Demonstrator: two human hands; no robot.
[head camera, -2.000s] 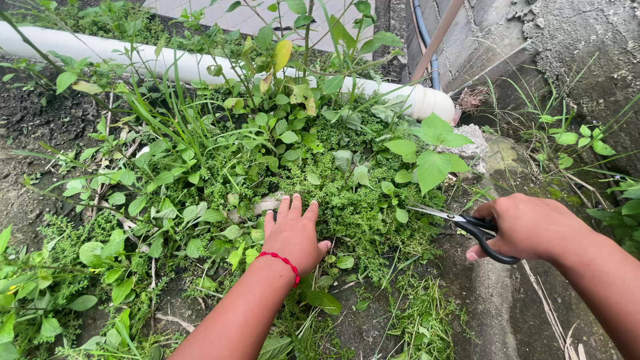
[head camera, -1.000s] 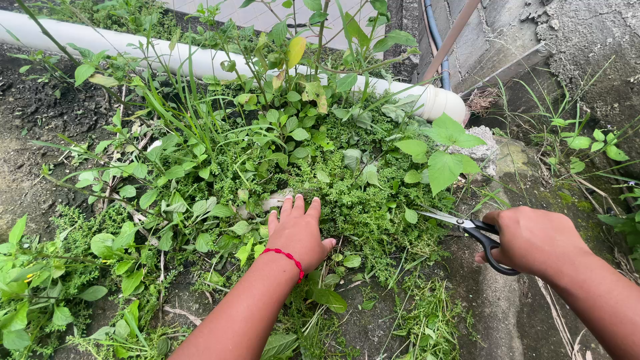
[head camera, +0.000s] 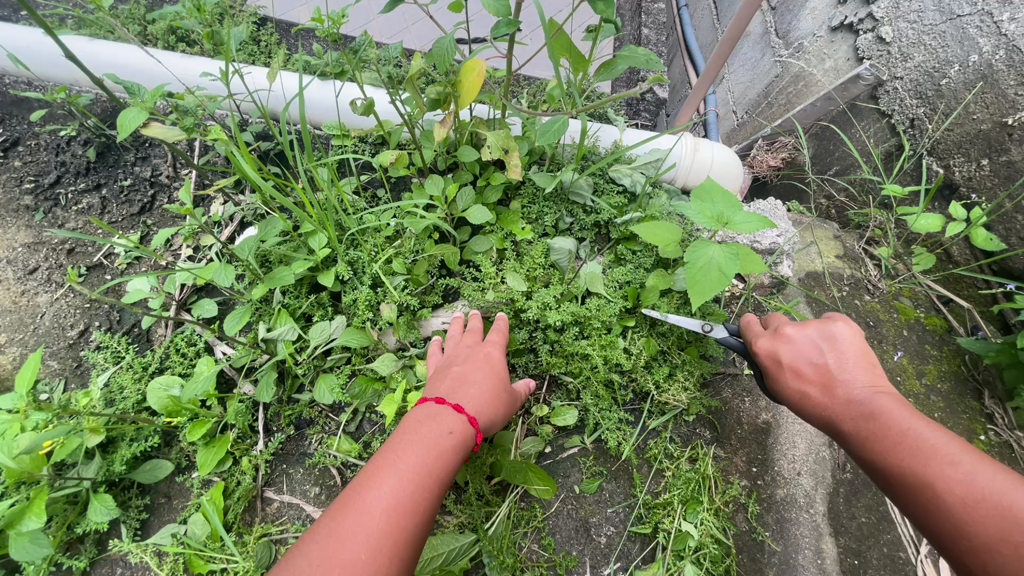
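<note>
My left hand (head camera: 478, 372), with a red braided bracelet at the wrist, is spread palm down over low green weeds (head camera: 560, 320), its fingertips by a pale piece of wood or stone (head camera: 442, 319). Nothing is held in it. My right hand (head camera: 812, 364) grips scissors (head camera: 704, 328) with black handles; the blades look closed and point left into the right edge of the weeds. A broad-leaved plant (head camera: 710, 268) stands just above the blades. Cut-looking green sprigs (head camera: 692, 508) lie on the ground below them.
A white plastic pipe (head camera: 272, 92) crosses behind the weeds and ends in a fitting (head camera: 704, 162). A rough concrete wall (head camera: 952, 72), a blue pipe (head camera: 710, 112) and a brown rod (head camera: 720, 60) are at the upper right. A concrete ledge (head camera: 800, 456) runs below my right hand.
The scissor blades, apart two seconds ago, now look closed. Both hands stay in nearly the same places.
</note>
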